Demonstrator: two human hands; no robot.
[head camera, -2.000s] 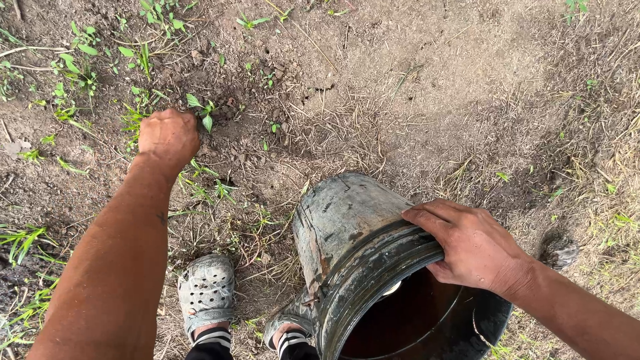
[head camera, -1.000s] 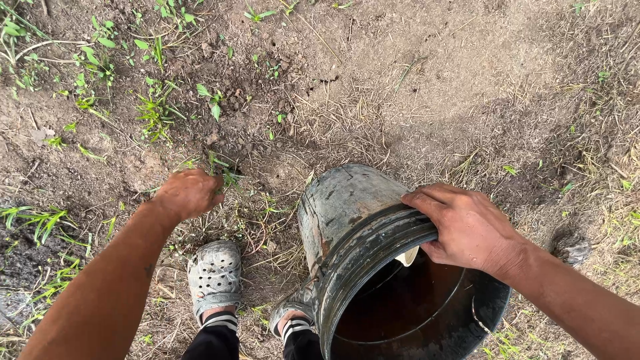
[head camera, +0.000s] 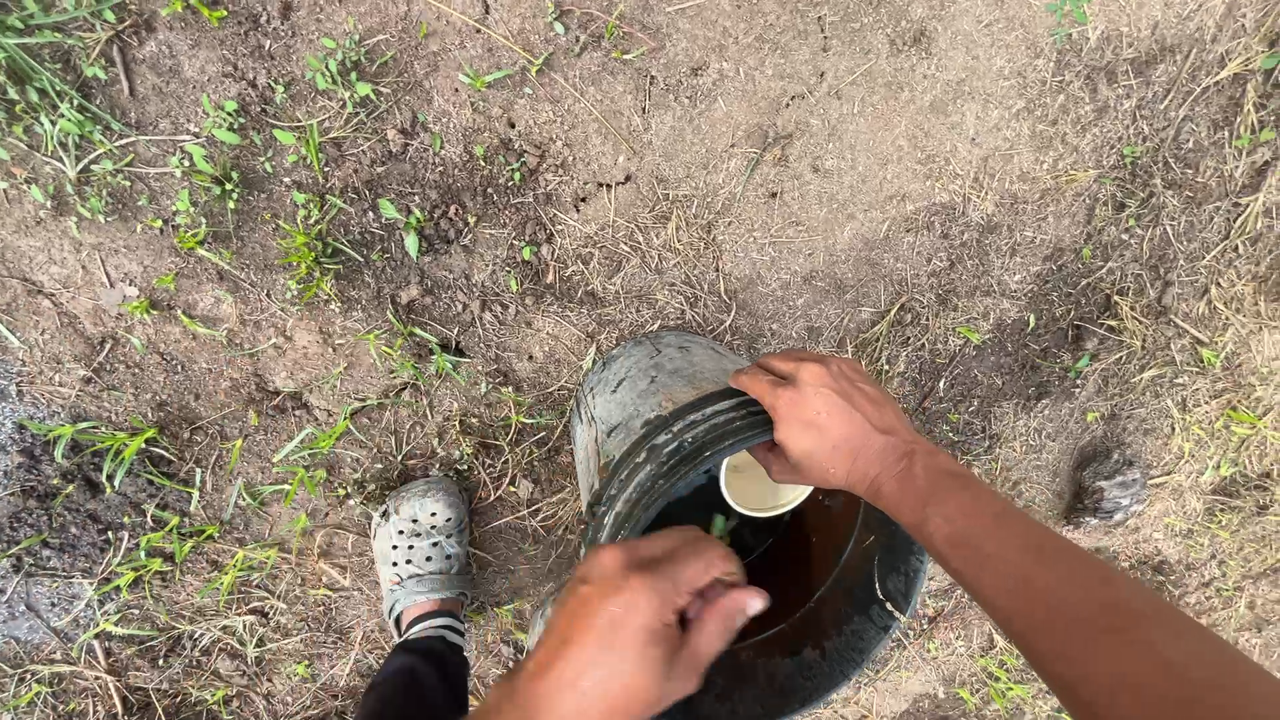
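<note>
A tilted black plastic bucket, its outside muddy, stands on the soil with its mouth toward me. Dark reddish-brown liquid shows inside. My right hand grips the upper rim, with the thumb inside. Just below those fingers, a pale round cup or container is within the bucket. My left hand is over the bucket's mouth with curled fingers, slightly blurred. A small green bit shows beside its fingers; whether the hand holds it is unclear.
Small green weeds grow in the bare soil at the left. My foot in a grey clog is left of the bucket. Dry grass covers the ground at the right, around a small hollow. Dark wet ground lies far left.
My left hand has moved from the weedy soil on the left to over the bucket's mouth. My right hand stays on the rim. More of the pale container shows.
</note>
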